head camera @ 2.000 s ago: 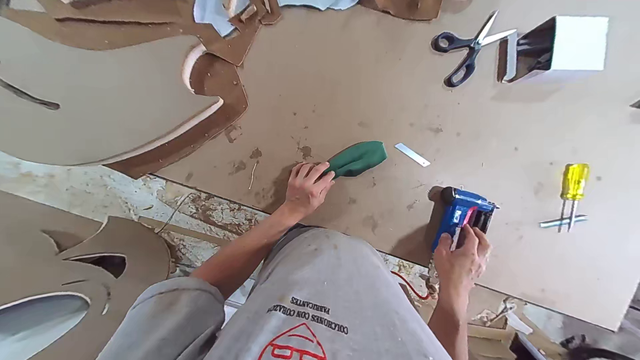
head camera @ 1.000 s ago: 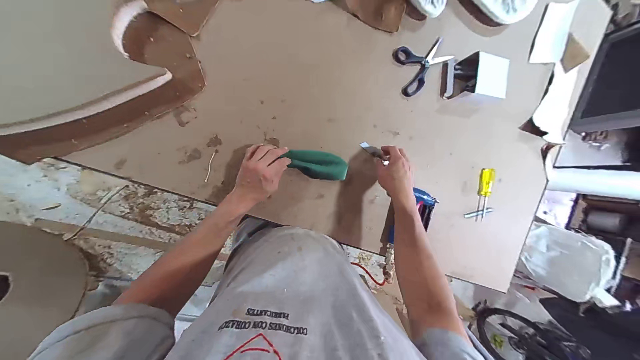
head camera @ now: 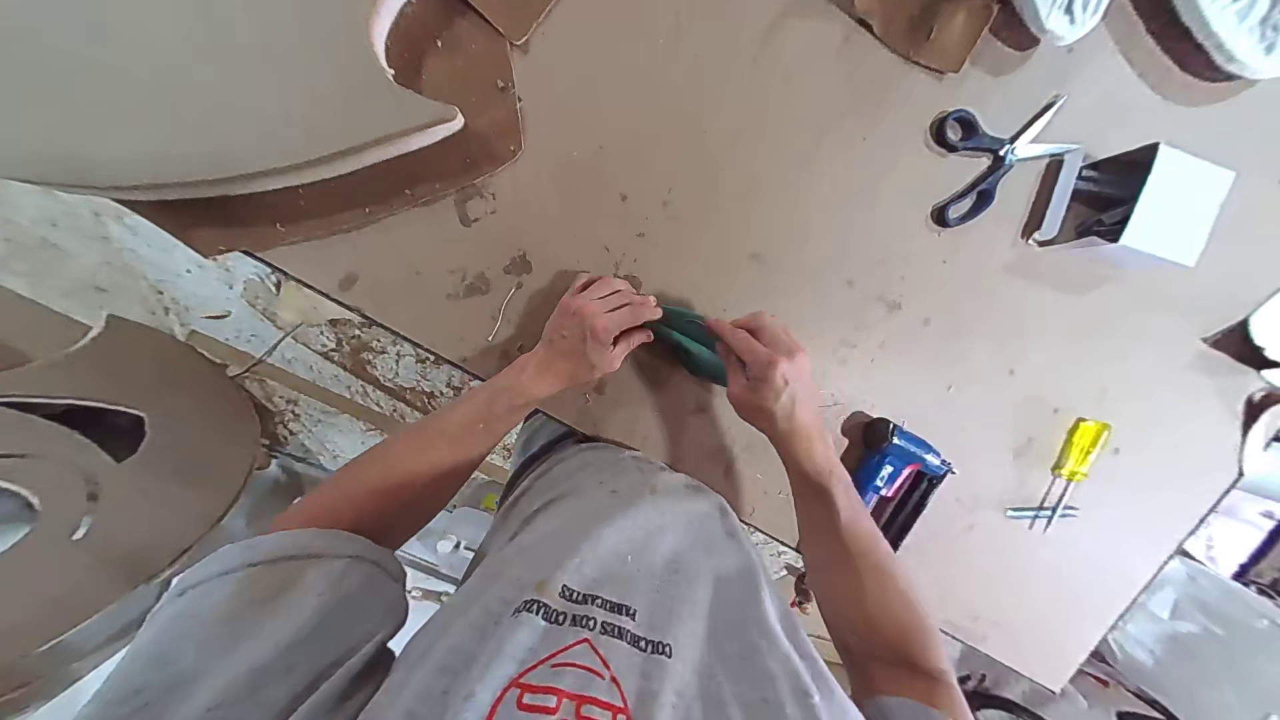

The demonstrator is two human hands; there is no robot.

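A green fabric-covered piece [head camera: 692,345] lies between my hands over the brown tabletop [head camera: 800,200]. My left hand [head camera: 600,325] grips its left end. At its right end, my right hand [head camera: 765,365] has its fingers closed on the edge; whether the small flat strip is still in those fingers is hidden. A blue pneumatic stapler [head camera: 900,475] lies just right of my right forearm. Farther right is a yellow-handled tool with two metal prongs [head camera: 1080,450], beside a thin metal rod [head camera: 1040,512].
Open black-handled scissors [head camera: 985,165] lie at the upper right, touching a white box [head camera: 1180,205] with dark contents. A large curved padded panel [head camera: 230,90] covers the upper left. Another cut-out board [head camera: 170,420] stands lower left, beyond the table edge. Brown scraps [head camera: 930,30] lie at the top.
My right hand left the stapler, picked up the small flat strip from the table, then moved left to the green piece. My left hand stays at the piece's left end.
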